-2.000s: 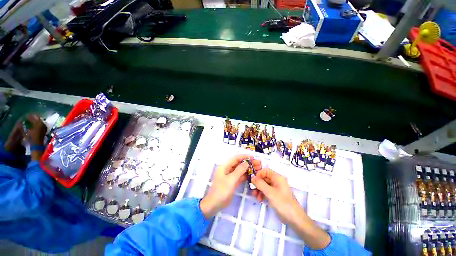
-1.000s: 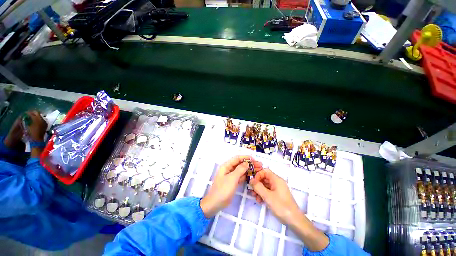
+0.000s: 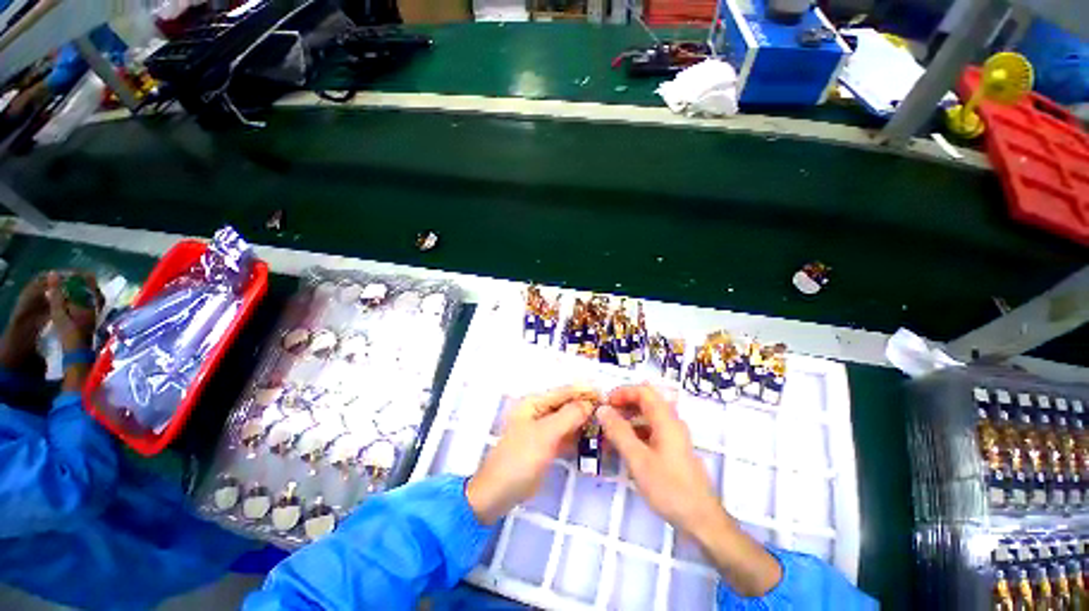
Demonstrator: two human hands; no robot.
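Observation:
My left hand [image 3: 534, 451] and my right hand [image 3: 658, 458] meet at the fingertips over the white compartment tray [image 3: 782, 507]. Between them they hold one flex circuit module [image 3: 589, 449], its dark end with a small white patch hanging down. Its upper part is hidden by my fingers. Clusters of amber-gold and dark flex modules [image 3: 605, 331] stand along the tray's far edge.
A clear blister tray of round modules [image 3: 313, 412] and a red basket of silvery bags [image 3: 179, 334] lie left. Stacked blister trays of flex modules [image 3: 1037, 448] lie right. The green conveyor [image 3: 537, 191] carries single parts. Another person's hands [image 3: 60, 313] are far left.
The module's dark end now hangs lower and shows more clearly below my fingertips. My fingers have shifted their hold on it. The parts on the belt have shifted slightly right.

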